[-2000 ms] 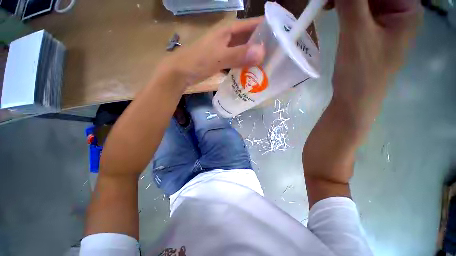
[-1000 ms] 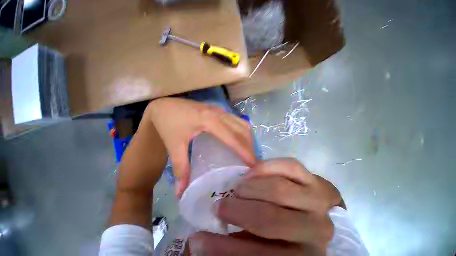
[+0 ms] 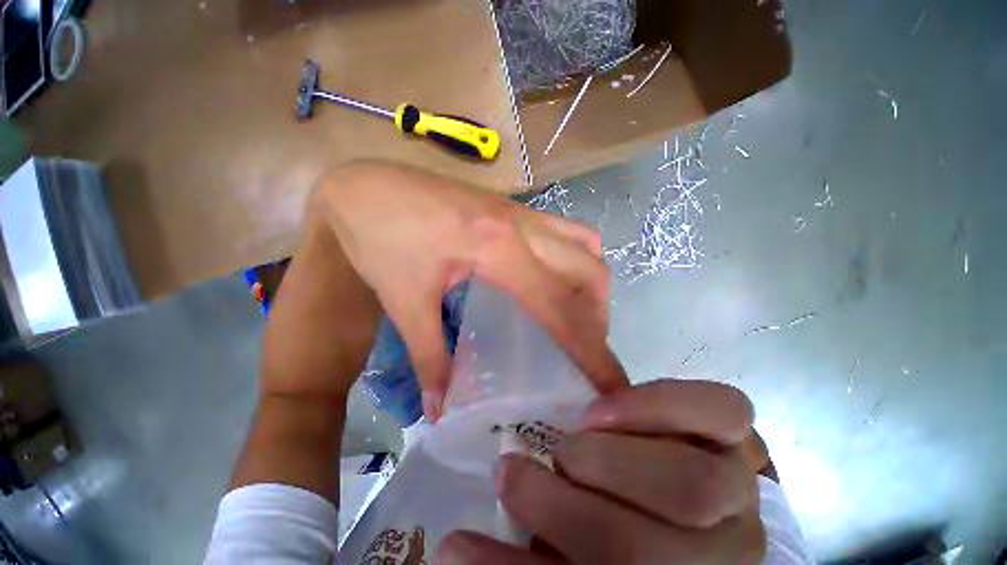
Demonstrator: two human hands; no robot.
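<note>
A translucent white plastic cup (image 3: 513,351) with a printed lid is close in front of my chest. My left hand (image 3: 475,259) grips round the cup's body, thumb on one side and fingers on the other. My right hand (image 3: 652,475) is at the lid, its fingers closed round a white straw (image 3: 515,447) that meets the lid. The upper part of the straw is hidden by the right hand. The yellow-and-black trimming tool (image 3: 447,130) lies on the brown table (image 3: 232,166), its grey head to the left.
A tall panel stack (image 3: 83,243) stands at the table's left edge. A tape roll (image 3: 66,50) is at the far upper left. An open cardboard box (image 3: 618,138) with tangled whitish strips (image 3: 569,39) adjoins the table's right edge. More offcuts (image 3: 674,226) lie on the grey floor.
The cup came down from over the table edge to my chest, and its lid now faces me. My right hand came down with it. The view shifted, showing the tool and box.
</note>
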